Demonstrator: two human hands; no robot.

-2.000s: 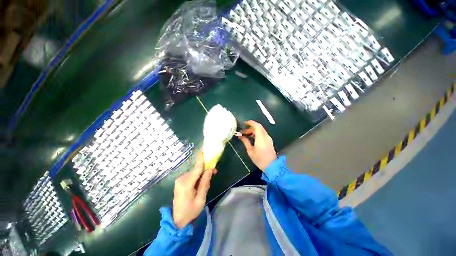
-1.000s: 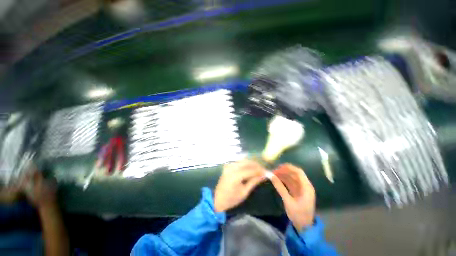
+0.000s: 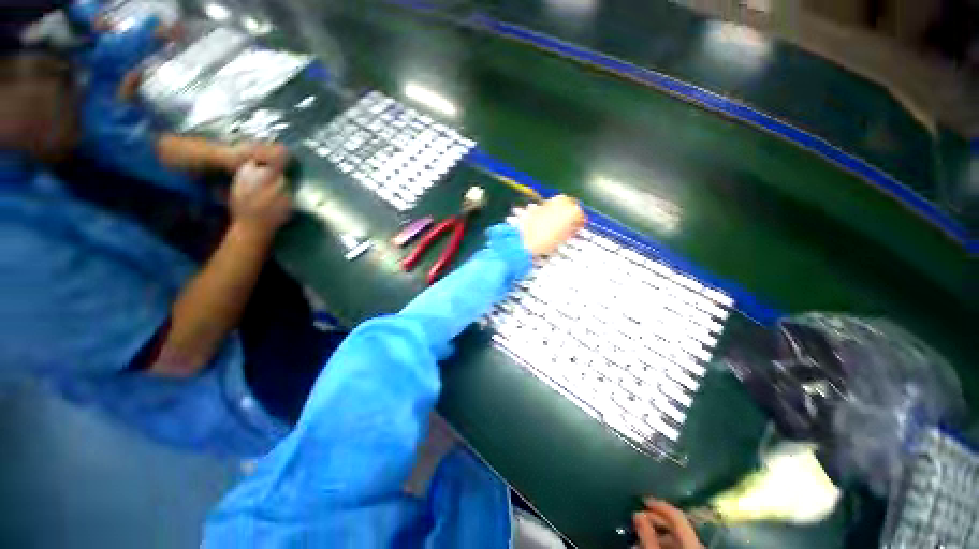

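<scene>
My left hand [image 3: 553, 223] is at the far left corner of the large tray of white parts [image 3: 617, 327], over its edge; its fingertips are hidden, so I cannot tell what it holds. My right hand [image 3: 666, 525] is cut off by the bottom edge, with only some fingers showing, near the narrow tip of the squeeze bag. The squeeze bag [image 3: 784, 488] lies on the green bench, its bulbous pale yellow end pointing right. I cannot see whether a small part is in my right hand.
Red-handled pliers [image 3: 438, 245] and a purple stick [image 3: 412, 231] lie left of the large tray, with a smaller tray [image 3: 392, 148] beyond. A clear bag [image 3: 896, 386] with dark parts [image 3: 800, 375] is at right, beside another tray [image 3: 939, 499]. A co-worker's forearm [image 3: 215, 295] is at left.
The view has swung left. My hands, together by the squeeze bag a second ago, are now apart: the left has reached out to the tray's far corner, the right stays near the bag.
</scene>
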